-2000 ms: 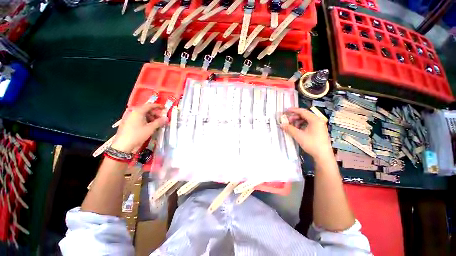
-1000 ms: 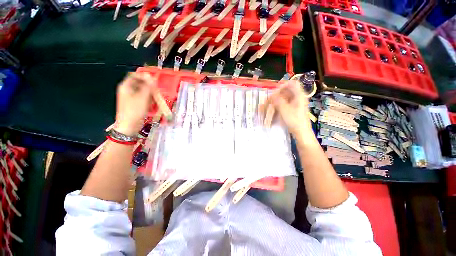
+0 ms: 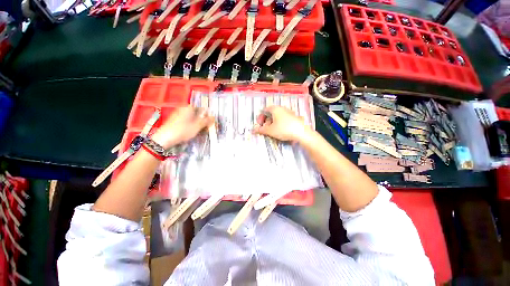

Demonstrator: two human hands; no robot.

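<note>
A clear plastic strap sleeve pack (image 3: 240, 173) with rows of pale straps and white glare lies flat over the red watch tray (image 3: 146, 103). My left hand (image 3: 187, 127) is over the pack's upper left, its fingers closed on a pale watch strap (image 3: 212, 134). My right hand (image 3: 282, 124) is over the upper right of the pack, fingertips bent down at its straps; blur and glare hide whether it grips one. A strapped watch (image 3: 137, 143) slants across the tray's left side, partly behind my left wrist. Strap ends stick out below the pack, and buckle pieces stand along the tray's far edge.
Stacked red trays of strapped watches (image 3: 226, 40) stand beyond. A tray of bare watch heads (image 3: 411, 61) is at the upper right. A round container (image 3: 330, 87), a blue-handled tool (image 3: 338, 129), a loose strap pile (image 3: 394, 134) and a clear plastic bin (image 3: 475, 134) are on the right.
Both hands have moved inward over the pack from its sides. The left hand has carried a strap down and right from the tray's left side. The view has shifted slightly.
</note>
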